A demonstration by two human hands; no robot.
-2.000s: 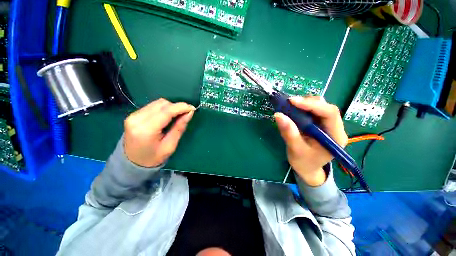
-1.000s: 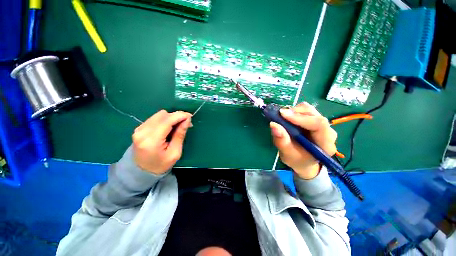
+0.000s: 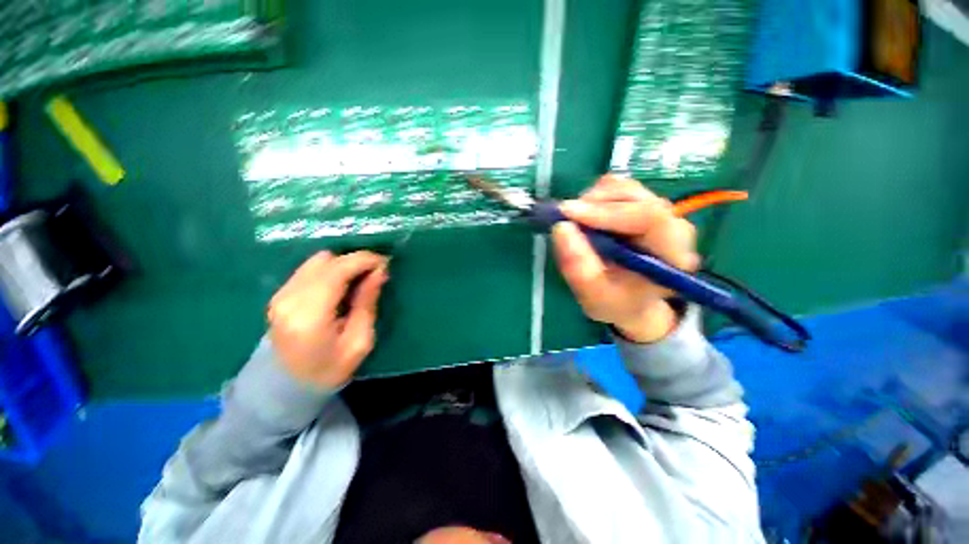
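The green PCB panel (image 3: 372,199) lies flat in front of me, blurred, with a bright glare band along it. My right hand (image 3: 627,255) holds the dark blue soldering iron (image 3: 691,285) like a pen. Its tip points left over the right part of the panel; I cannot tell if it touches. My left hand (image 3: 327,316) is near the panel's lower edge with thumb and forefinger pinched. A faint trace of solder wire shows by the fingertips, too blurred to follow. The solder spool (image 3: 30,266) stands at the far left.
Stacked PCB panels (image 3: 138,43) lie at the upper left, a yellow strip (image 3: 85,140) below them. A second PCB panel (image 3: 680,90) lies at the upper right beside the blue soldering station (image 3: 813,48). An orange handle (image 3: 712,200) and black cord (image 3: 754,159) are right of my right hand.
The view has swung right, so the bench things sit further left and are tilted differently. The iron's tip has shifted from the panel's upper middle towards its lower right part.
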